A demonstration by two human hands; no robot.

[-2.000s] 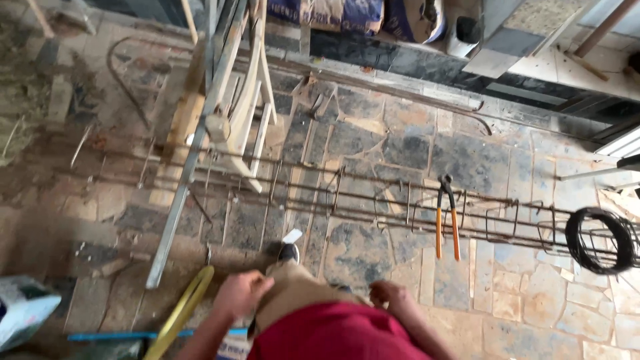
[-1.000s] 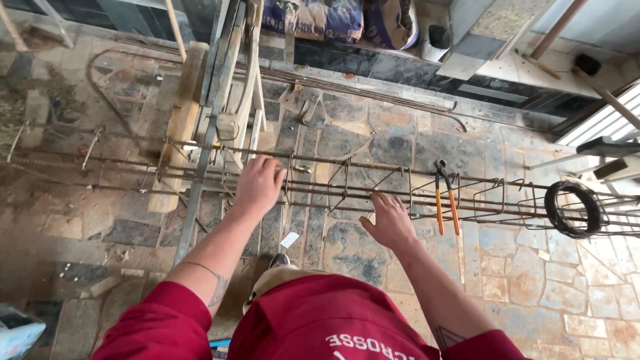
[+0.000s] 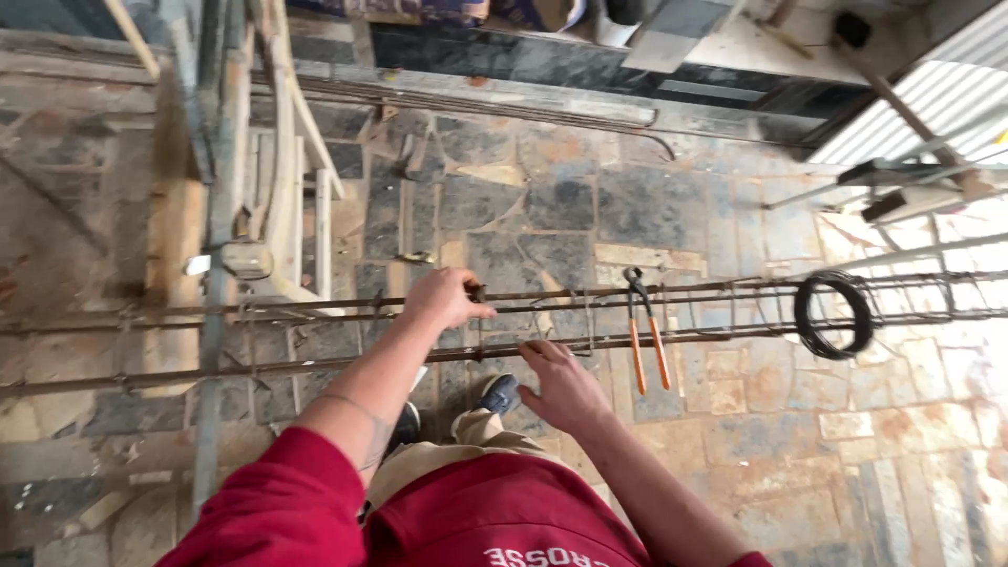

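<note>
A long rebar cage (image 3: 732, 331) of rusty bars and wire-like stirrups runs across the view in front of me. My left hand (image 3: 445, 299) is at its far bars, fingers bent around a bar or stirrup near a crossing; the fingertips are partly hidden. My right hand (image 3: 559, 378) rests its fingertips on the near bar, a little to the right, and its grip is unclear. Pincers with orange handles (image 3: 647, 339) hang over the cage to the right of my right hand. Farther right, a coil of black tie wire (image 3: 805, 315) lies on the bars.
A metal trestle bar (image 3: 211, 346) crosses the cage at the left, beside a wooden chair-like frame (image 3: 276, 181) and a wooden plank (image 3: 175, 236). Loose rods (image 3: 504, 110) lie along the wall base. Bags (image 3: 457, 9) stand at the top. Stone paving (image 3: 646, 209) covers the floor.
Two seconds ago both hands were near my body, away from the cage; one second ago they had come forward to it. The left hand now has its fingers bent at the far bars.
</note>
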